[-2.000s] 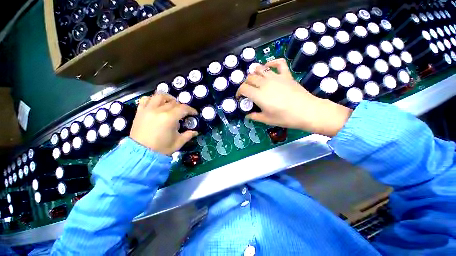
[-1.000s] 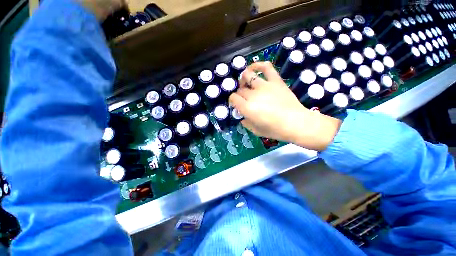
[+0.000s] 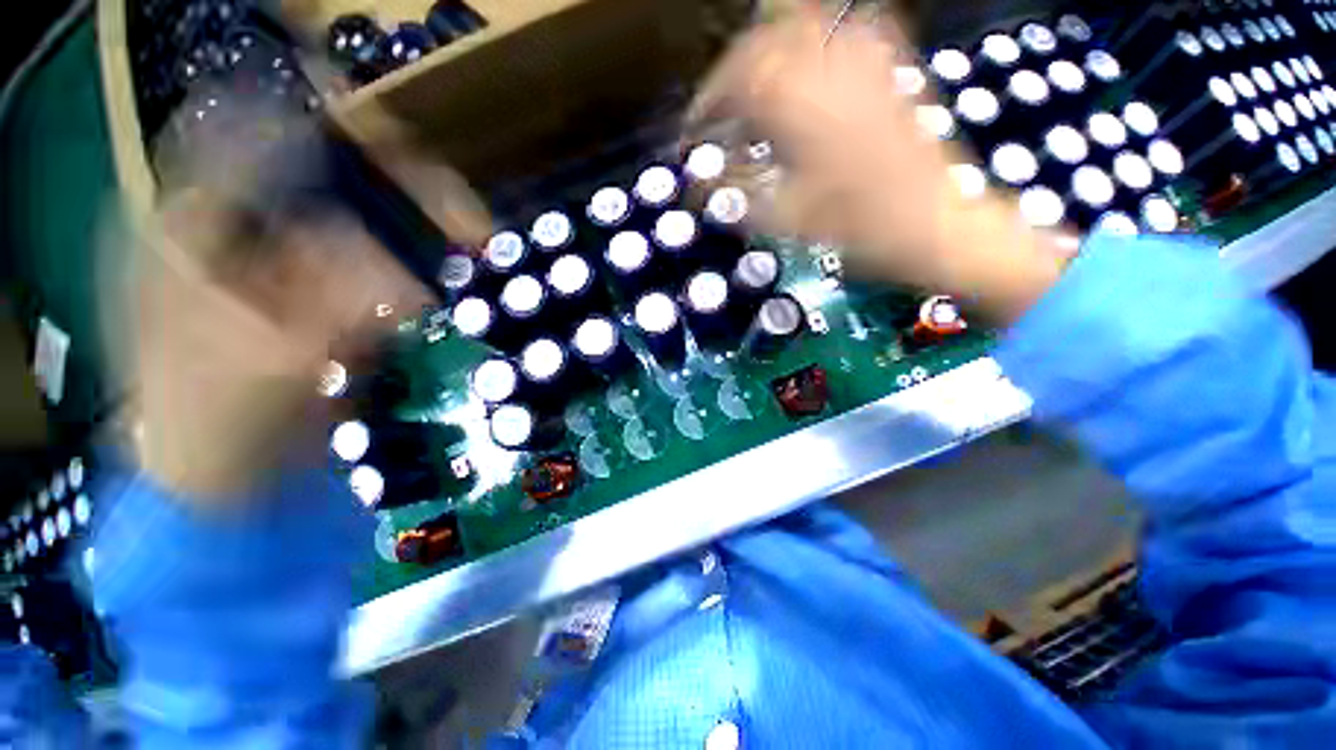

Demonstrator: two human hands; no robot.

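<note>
A green printed circuit board lies in front of me with rows of dark capacitors showing pale round tops. Several pale footprints lie bare near its front edge. My left hand is strongly blurred at the left, over the board's far left part and the front of the carton; dark shapes are at its fingers, but I cannot tell if it holds them. My right hand is blurred above the board's back edge, right of the middle rows; its fingers' contents cannot be made out.
An open cardboard box with loose dark capacitors stands behind the board. A silver rail runs along the board's front. More boards with capacitor rows lie to the right and far left. Small orange-copper coils sit near the front edge.
My left hand reached to the carton and now is lower, at the left. My right hand has moved from the middle rows back and to the right, uncovering capacitors there.
</note>
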